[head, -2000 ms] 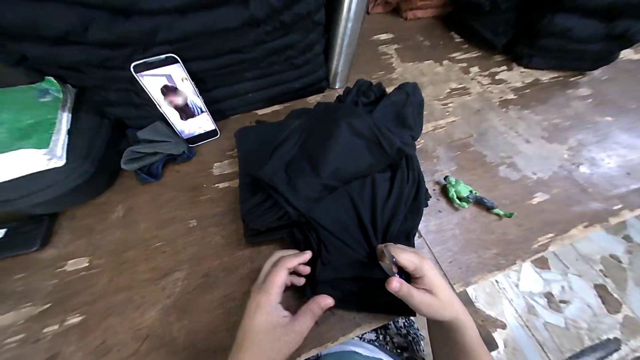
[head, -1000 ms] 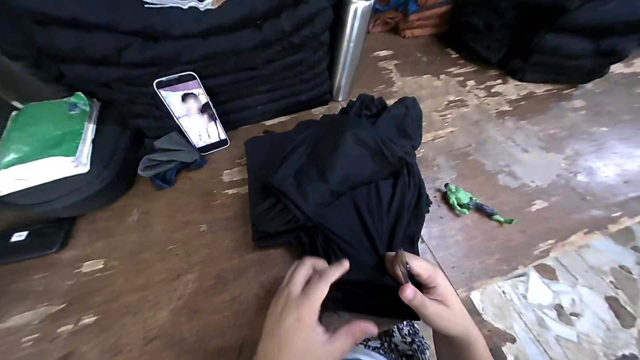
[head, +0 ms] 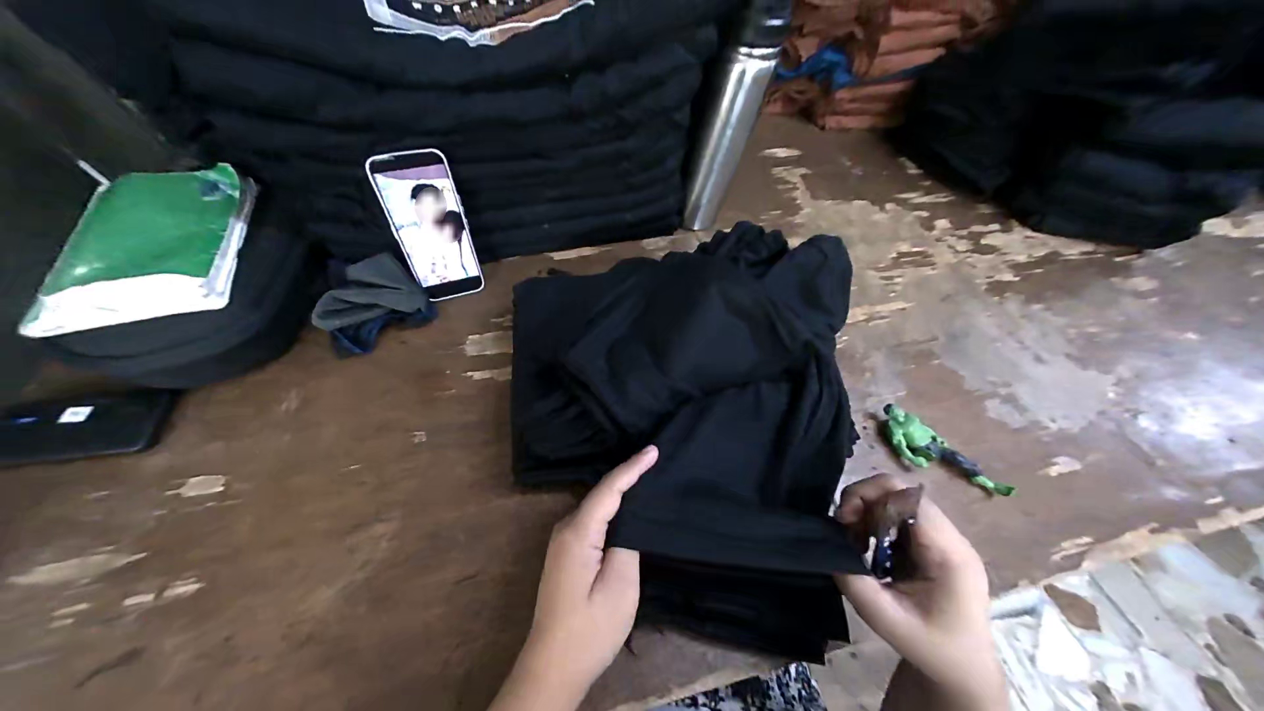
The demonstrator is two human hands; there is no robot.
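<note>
A pile of black fabric garments (head: 711, 395) lies in front of me on the worn wooden table, its top piece bunched toward the back and flat at the near edge. My left hand (head: 597, 563) grips the near left corner of the top piece, thumb and fingers around the cloth. At the near right corner, my right hand (head: 913, 568) has a small dark metal tool (head: 889, 533) in its fingers; its kind is unclear. That hand also touches the hem, and its palm side partly hides the tool.
A smartphone (head: 430, 222) leans on stacked black clothes (head: 474, 128) beside a grey cloth (head: 370, 296). A steel bottle (head: 731, 128) stands behind the pile. A green toy figure (head: 918, 439) lies right. Left are a green packet (head: 148, 237) and a black device (head: 84, 425).
My left hand, apart from the cloth's near edge a second ago, now holds its left corner. The near edge of the top piece is now spread flat between both hands.
</note>
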